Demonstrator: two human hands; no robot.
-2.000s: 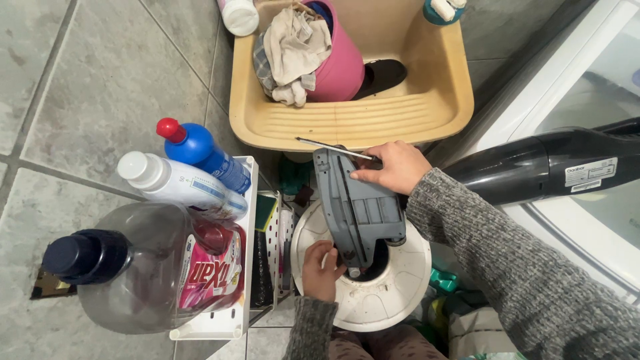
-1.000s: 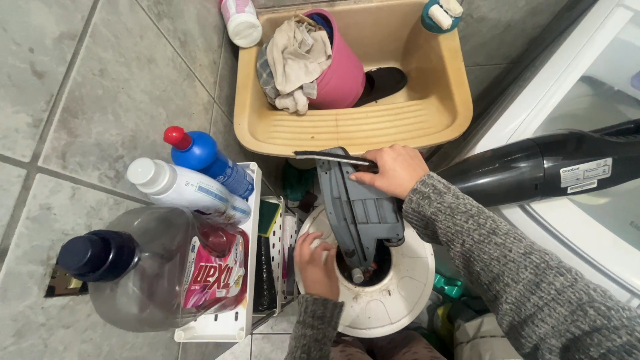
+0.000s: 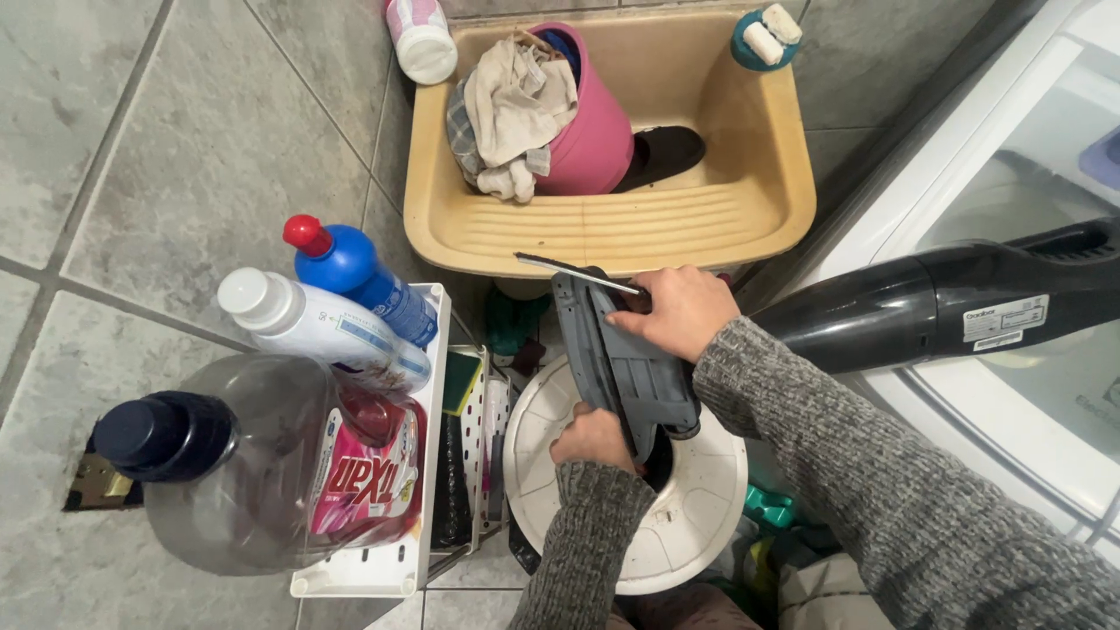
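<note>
A grey plastic vacuum floor head (image 3: 647, 367) is tilted, underside up, over the opening of a round white lid (image 3: 560, 490). My right hand (image 3: 682, 311) grips its upper part together with a thin metal-shafted tool (image 3: 577, 269), whose dark, fuzzy tip points left. The tool's handle is mostly hidden in the fingers. Against the lower left edge of the floor head rests my left hand (image 3: 595, 437), fingers curled; whether it grips the edge or something small is hidden.
A beige laundry sink (image 3: 612, 236) holds a pink bucket (image 3: 595, 131) with cloths and a black shoe. Left, a white shelf (image 3: 367, 573) carries detergent bottles. A black handheld vacuum (image 3: 875, 306) lies across the white washing machine (image 3: 989, 437) at right.
My left hand was lower with fingers apart one second ago; it has moved up against the floor head, fingers curled. Dark fuzz covered more of the tool's shaft then than now.
</note>
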